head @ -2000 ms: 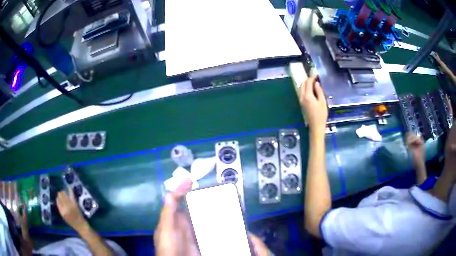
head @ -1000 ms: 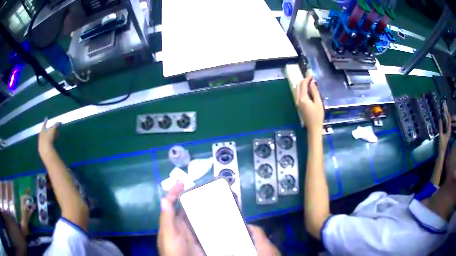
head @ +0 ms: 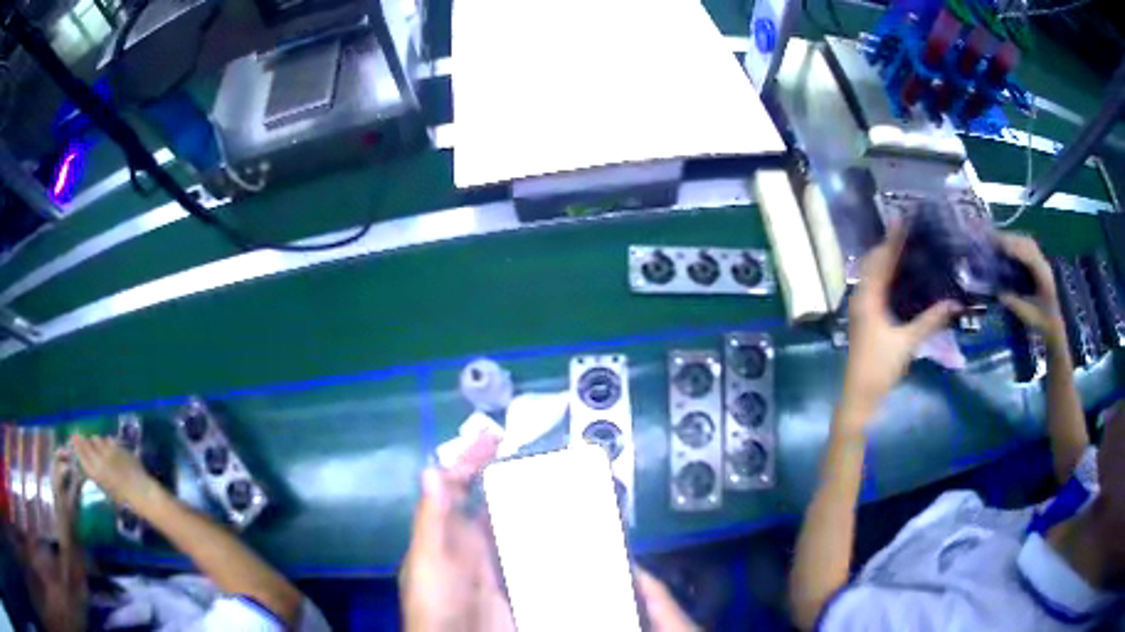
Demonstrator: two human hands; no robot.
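Note:
A smartphone (head: 565, 543) with a glowing white screen is held upright at the bottom centre, cut off by the lower edge. My left hand (head: 454, 556) grips its left side, the fingertips near the white wipes. My right hand (head: 663, 605) is at its lower right side, mostly cut off by the frame edge. Behind the phone a three-unit panel (head: 600, 398) lies on the green bench, its lower part hidden. White wipes (head: 533, 420) and a round whitish solvent bottle (head: 486, 384) are left of that panel.
Two panels (head: 696, 430) lie to the right. Another panel (head: 702, 269) lies crosswise further back. A right neighbour handles a dark blurred object (head: 944, 262) at the machine. A left neighbour's hand (head: 111, 467) is near more panels (head: 222, 462). A white board (head: 605, 93) spans the back.
The crosswise panel has moved from left to right along the line. The right neighbour now holds a dark object in both hands. The left neighbour's arm has come down. My hands still hold the phone.

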